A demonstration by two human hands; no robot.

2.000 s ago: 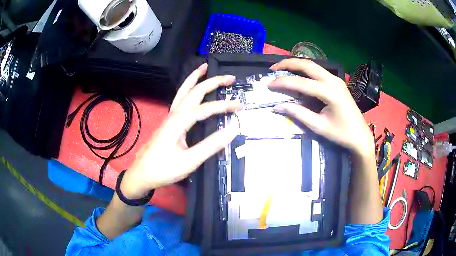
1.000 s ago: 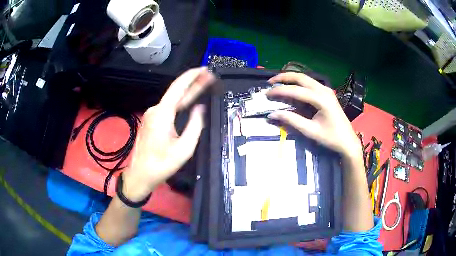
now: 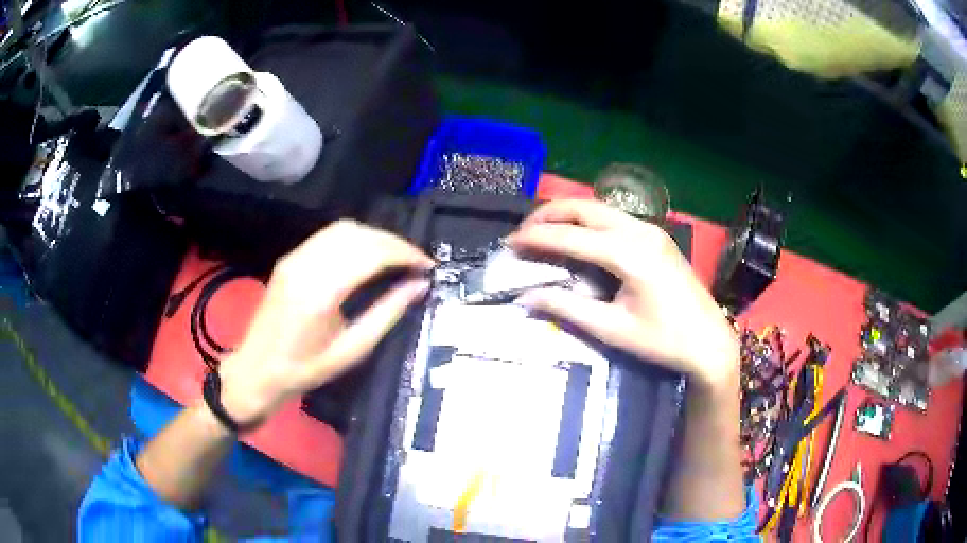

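An open tablet with a glaring white interior and black strips lies in a black foam tray. A circuit board sits at its far end. My left hand is at the board's left corner, thumb and index fingertips close together; whether a small part is between them cannot be told. My right hand rests over the board's right part, fingertips on it, thumb and fingers apart, partly hiding it. An orange flex cable crosses the near part of the interior.
A blue bin of small metal parts and a round clear dish stand beyond the tray. White rolls stand on a black stack at left. A coiled black cable lies left. A black slotted block, flex cables and small boards are right.
My left hand lifted off the tablet's left edge, then came back to the board's left corner with fingertips together. My right hand stays over the board. The view has shifted and the tray appears lower left.
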